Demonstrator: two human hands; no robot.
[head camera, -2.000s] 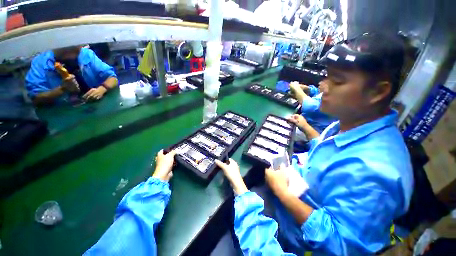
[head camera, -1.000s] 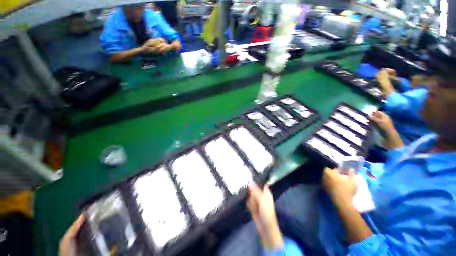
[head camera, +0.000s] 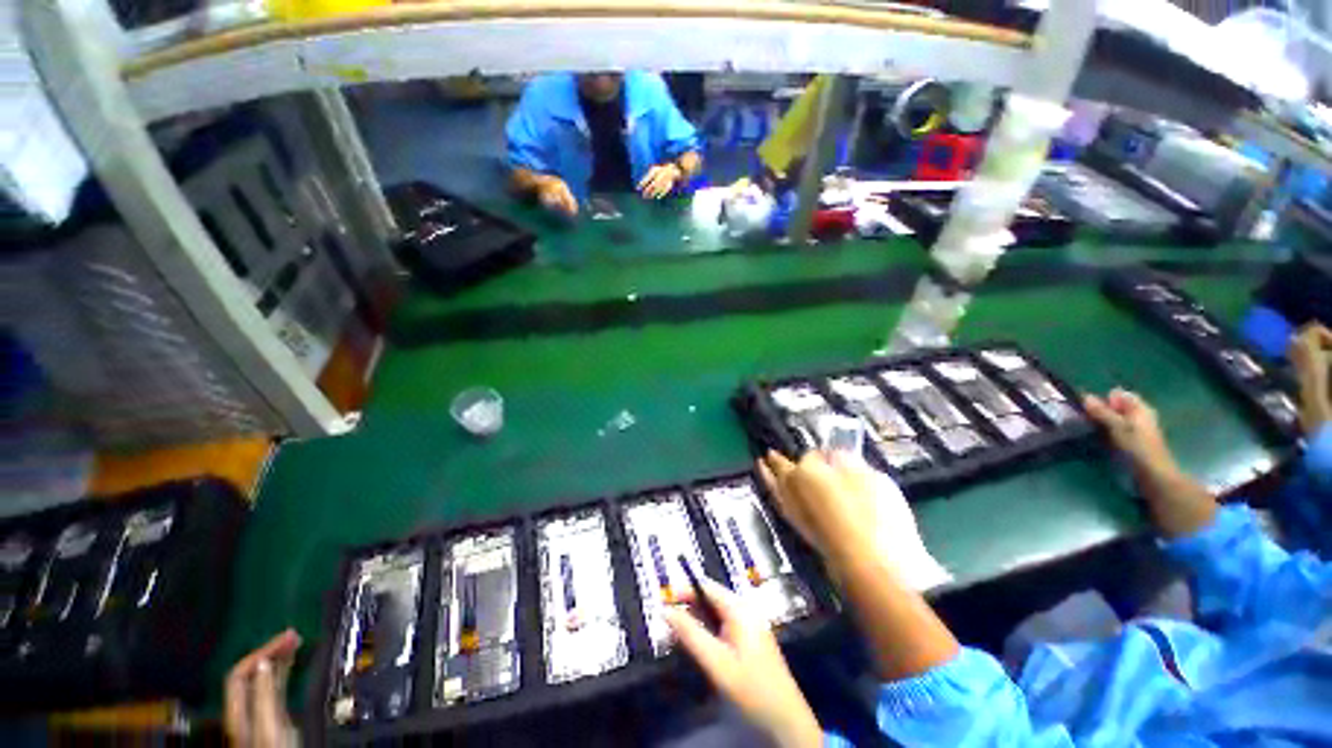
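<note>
A black foam tray (head camera: 529, 607) lies on the green mat in front of me. It holds several open silver phone units (head camera: 582, 596) in a row, each with a dark strip and an orange flex piece. My right hand (head camera: 742, 665) is over the tray's right part and holds dark tweezers (head camera: 693, 579), their tip near a phone unit. My left hand (head camera: 263, 694) is beside the tray's left end, with nothing visible in it. It is partly cut off by the lower edge.
A small clear cup (head camera: 478, 411) and a clear scrap (head camera: 619, 421) lie beyond the tray. At right, a neighbour's hands (head camera: 836, 512) are at another tray (head camera: 935, 465) with a white sheet. More trays (head camera: 124, 585) are at left. A wrapped post (head camera: 976, 227) and a cabinet stand nearby.
The view has swung left. The tray, held in both hands before, now rests on the mat. My right hand has moved over it with tweezers. The neighbour's hands are now at the phone-filled tray.
</note>
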